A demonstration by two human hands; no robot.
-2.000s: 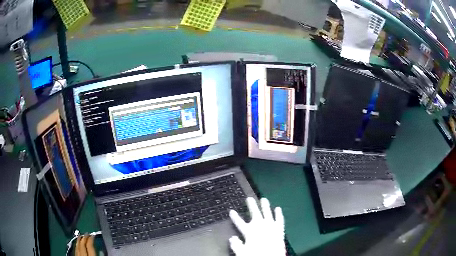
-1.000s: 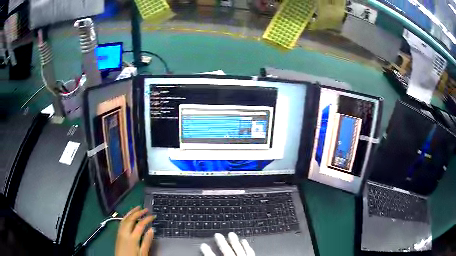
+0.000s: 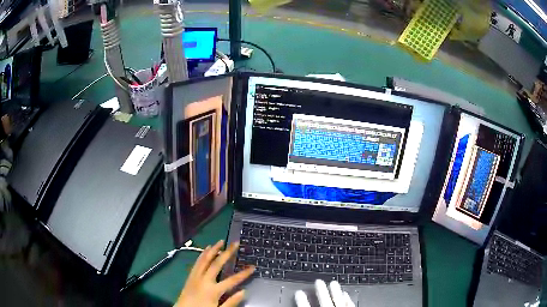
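Observation:
A triple-screen laptop (image 3: 328, 288) stands open in front of me, its centre screen (image 3: 336, 193) showing a black command window and a mostly blue on-screen keyboard. Its side screens are folded out left and right, each with a white tape tab. My bare left hand (image 3: 216, 279) is at the left edge of the keyboard (image 3: 324, 252), fingers spread, holding nothing. My right hand (image 3: 325, 295), in a white glove, is over the touchpad area with fingers apart; the rest is cut off by the bottom edge.
Closed dark laptops (image 3: 102, 198) lie at the left, one with a white label. A second open laptop (image 3: 510, 273) is cut off at the right. A pen cup (image 3: 146, 99), ribbed conduits and a small blue screen (image 3: 200, 45) stand behind. A thin cable (image 3: 159, 264) lies by the left side.
The view has turned left. My left hand has come fully into view and reaches the keyboard's left edge. My gloved right hand has moved off the number-pad side to the touchpad. More on-screen keys are blue.

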